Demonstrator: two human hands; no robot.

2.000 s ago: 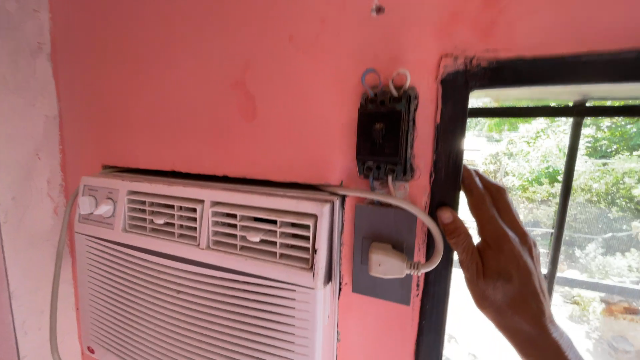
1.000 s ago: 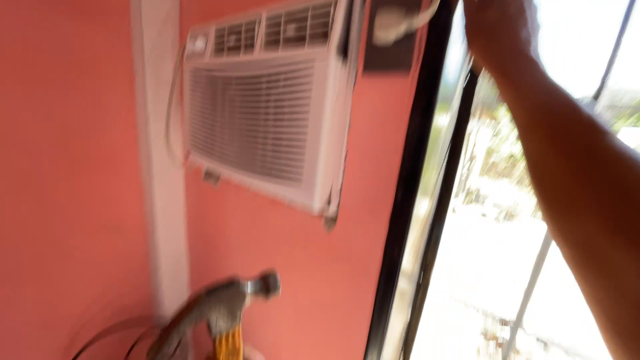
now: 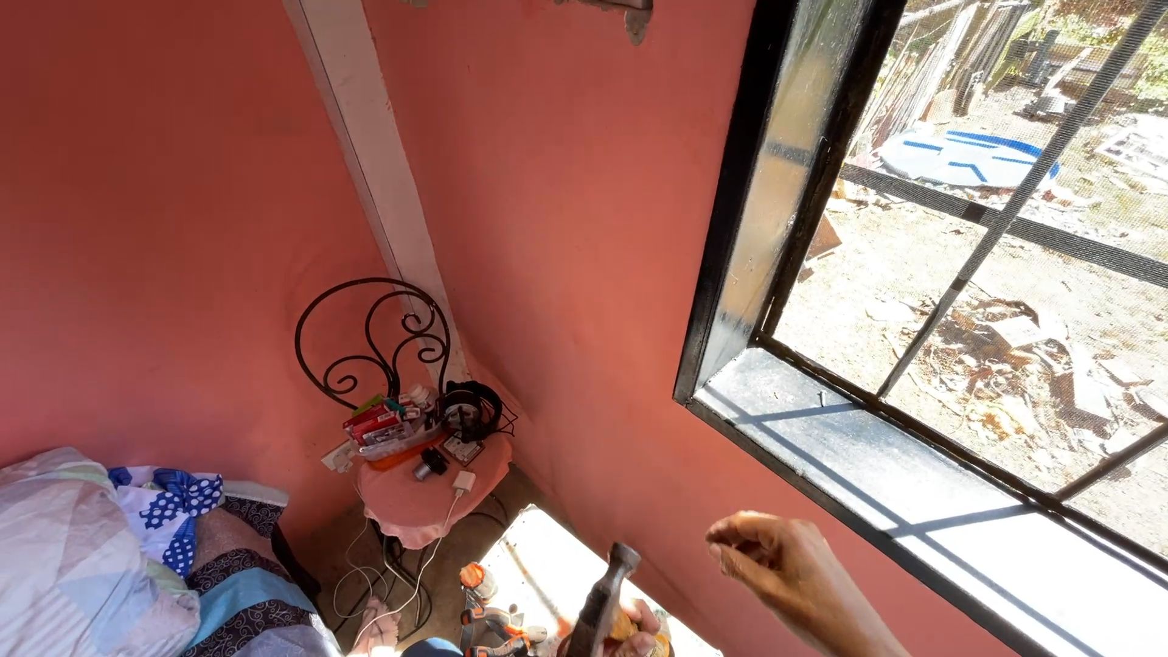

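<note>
A claw hammer (image 3: 604, 589) with a dark steel head and a yellowish handle is at the bottom middle. My left hand (image 3: 639, 625), mostly cut off by the lower edge, is closed around its handle just below the head. My right hand (image 3: 776, 561) hovers to the right of the hammer, in front of the pink wall and left of the window sill. Its fingers are curled, and whether anything small sits between them cannot be told. A small nail or screw (image 3: 821, 398) is on the sill (image 3: 849, 456).
A metal scroll-back chair (image 3: 392, 310) with a pink seat stands in the corner, loaded with boxes, a small fan and a white charger with cables. Bedding (image 3: 82, 547) lies at lower left. The black window frame (image 3: 721, 246) borders the sill. Orange-and-gray footwear (image 3: 497, 630) shows on the floor.
The view has swung down from the air conditioner to the sill and floor. My right hand has left the upper window frame and is now low, near the hammer.
</note>
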